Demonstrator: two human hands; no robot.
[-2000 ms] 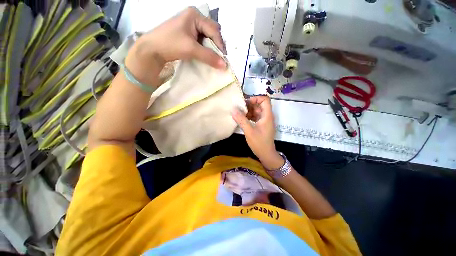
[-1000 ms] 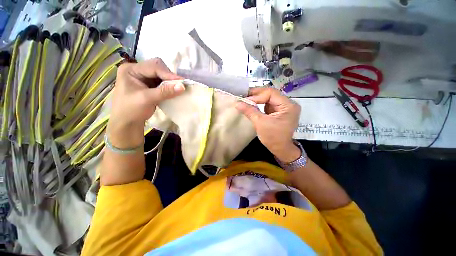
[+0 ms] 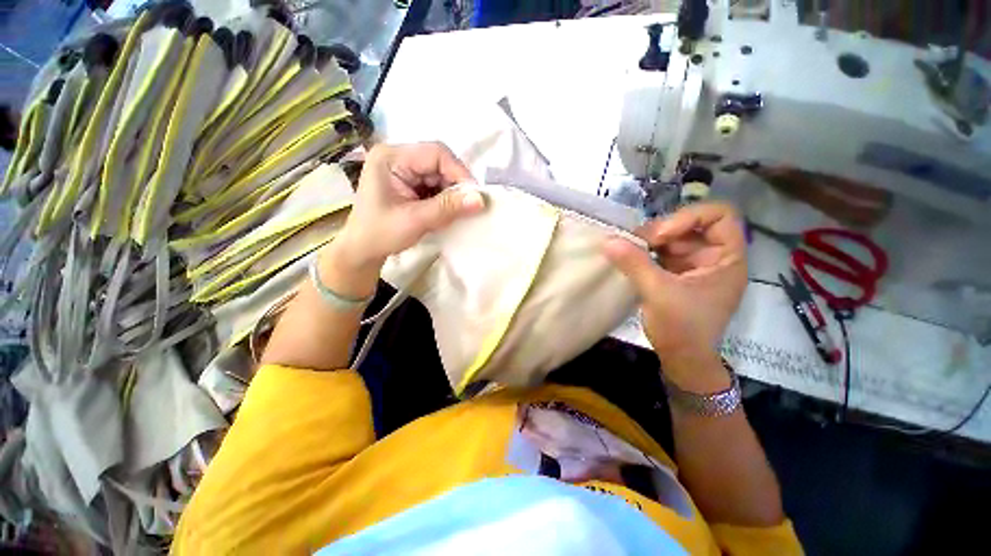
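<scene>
A beige fabric piece point(image 3: 494, 272) with a yellow line of piping point(image 3: 511, 310) across it hangs between my hands at the table's near edge. A grey band point(image 3: 576, 199) runs along its upper edge. My left hand point(image 3: 418, 201) pinches the top edge at its left end between thumb and fingers. My right hand point(image 3: 690, 266) pinches the same edge at its right end. A narrow cord hangs below my left hand. A beige piece with a dark grey strip point(image 3: 524, 139) shows behind the held edge.
Stacked workpieces point(image 3: 163, 130) with yellow edges fan out at left, straps hanging. A white sewing machine point(image 3: 804, 119) stands at right. Red-handled scissors point(image 3: 839, 267) and thread snips point(image 3: 810, 317) lie on the table point(image 3: 478, 71). A brown object point(image 3: 815, 196) lies by the machine.
The fabric was turned from a sideways hold to one with its grey-banded edge on top, stretched between both hands. My left hand moved to its left end. The view has shifted, too.
</scene>
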